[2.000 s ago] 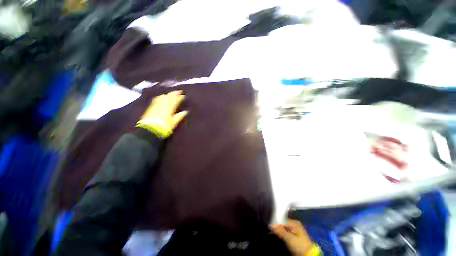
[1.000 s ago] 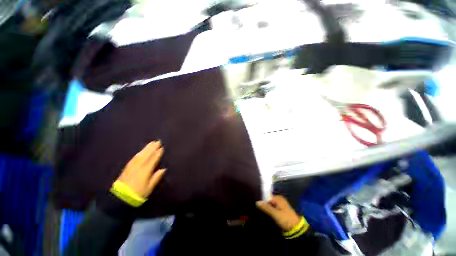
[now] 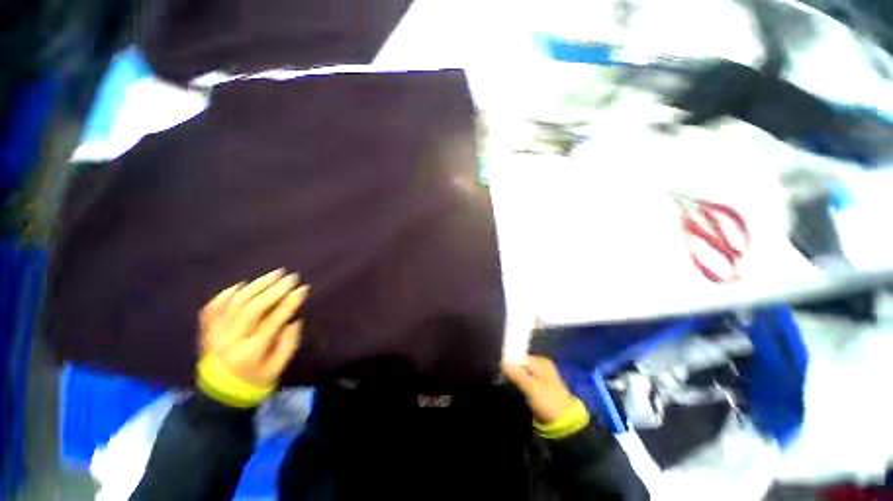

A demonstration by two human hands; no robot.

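Note:
A dark maroon-black garment panel point(image 3: 362, 205) lies spread over the white table point(image 3: 597, 245), with a white edge strip point(image 3: 498, 250) along its right side. My left hand point(image 3: 253, 331) rests flat on the panel's lower left part, fingers a little apart, holding nothing. My right hand point(image 3: 539, 388) pinches the panel's lower right corner at the white strip, by the table's front edge. The needle area point(image 3: 553, 137) at the panel's upper right is blurred.
Red-handled scissors point(image 3: 717, 238) lie on the table at the right. A black cloth strip point(image 3: 744, 93) lies behind them. A blue crate point(image 3: 783, 377) with dark and white pieces stands below the table's front edge. Another dark panel point(image 3: 274, 34) lies at the back left.
My left hand has come back from the panel's upper part to its lower left and rests there. My right hand still holds the corner. The view has shifted, and the panel appears higher.

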